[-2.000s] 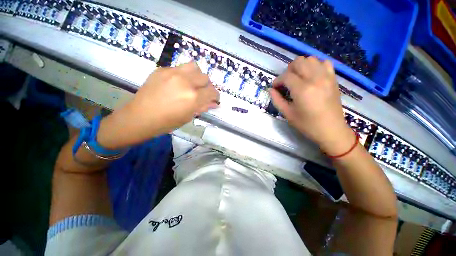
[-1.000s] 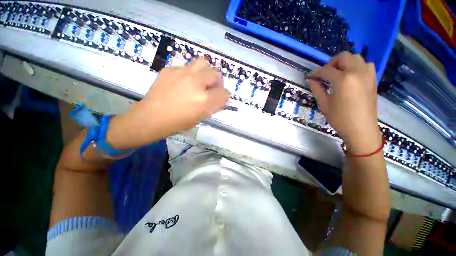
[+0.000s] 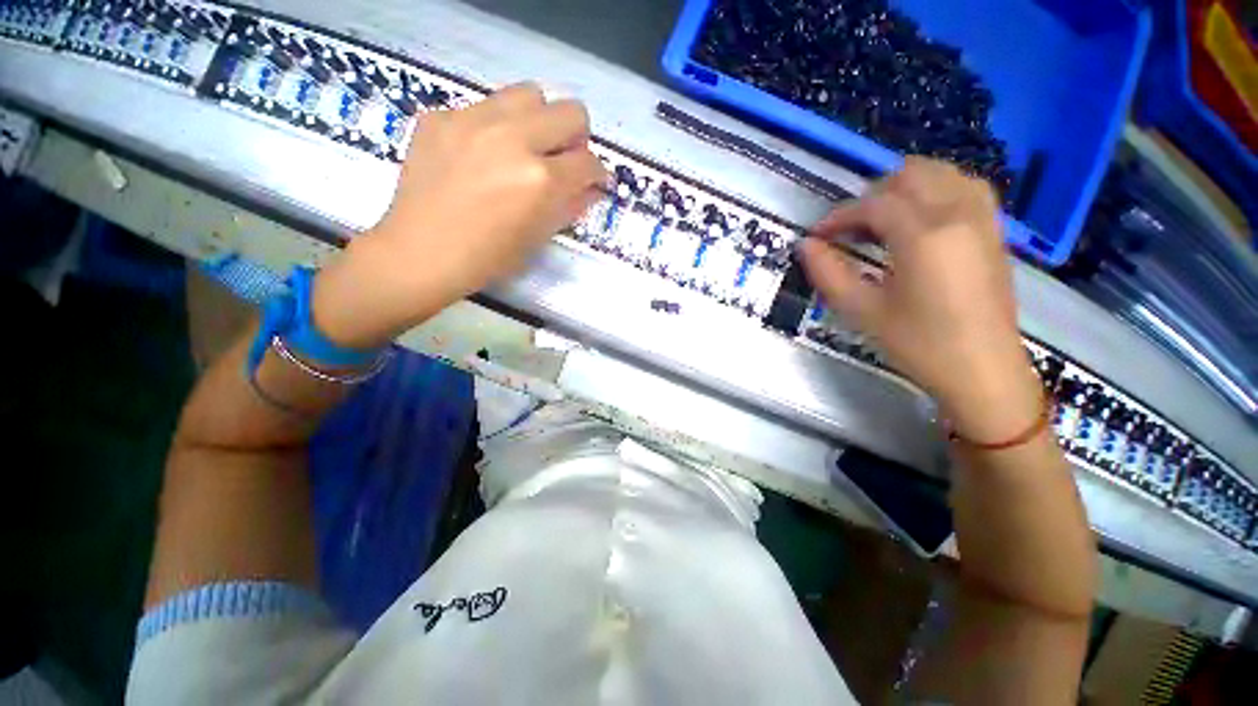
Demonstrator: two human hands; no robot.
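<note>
A row of circuit board panels (image 3: 676, 246), crowded with black, silver and blue parts, lies along the metal rail. My left hand (image 3: 483, 186) is over the panels left of centre, fingers bent together; whatever is between its fingertips is hidden. My right hand (image 3: 927, 283) is over the panels right of centre, its thumb and index finger pinching a tiny dark part above a board beside the black divider (image 3: 789, 301). A dark toothed row of components (image 3: 752, 146) lies on the metal beyond the boards. A few loose black parts (image 3: 665, 306) lie on the near rail.
A blue bin (image 3: 1069, 131) heaped with black parts (image 3: 855, 69) stands beyond the boards. Clear tubes (image 3: 1186, 297) lie to its right, with another blue container (image 3: 1197, 111) at the edge. A dark flat phone-like object (image 3: 894, 499) lies at the near edge, by my right forearm.
My right hand has come from near the dark toothed row back over the boards. My left hand has moved away from me and slightly left, uncovering the loose parts on the near rail. The view has shifted slightly.
</note>
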